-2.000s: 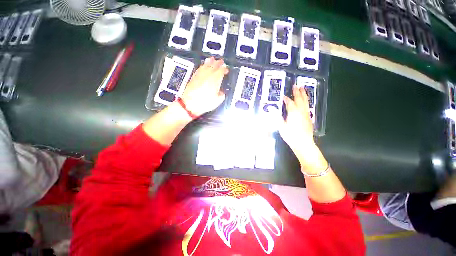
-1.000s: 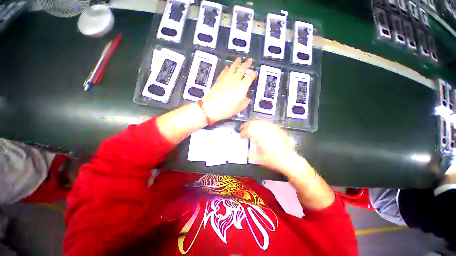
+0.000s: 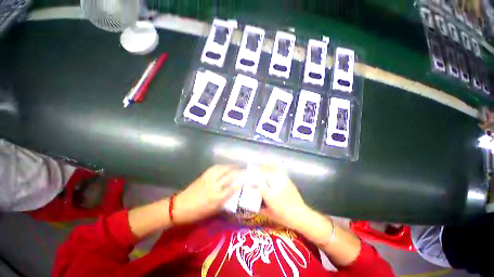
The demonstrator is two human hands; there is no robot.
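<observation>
My left hand (image 3: 208,193) and my right hand (image 3: 279,195) are together at the near bench edge, in front of my body. Both are closed around small white rectangles (image 3: 250,198), blank and flat; glare hides part of them. Beyond lies a clear blister tray (image 3: 260,139) with two rows of five pockets. Each pocket holds a white phone back (image 3: 241,100) with a dark patch and a black oval at its near end. Some in the near row lie tilted.
A red pen (image 3: 152,77) and a pale pen (image 3: 139,84) lie left of the tray. A white fan (image 3: 139,38) stands at the upper left. More phone trays (image 3: 454,46) are at the upper right. A pale strip crosses the bench behind. Seated people's sleeves show on both sides.
My left hand has left the tray and come back to the near edge. The white rectangles are off the bench and between both hands. The tray's near middle phone back is uncovered.
</observation>
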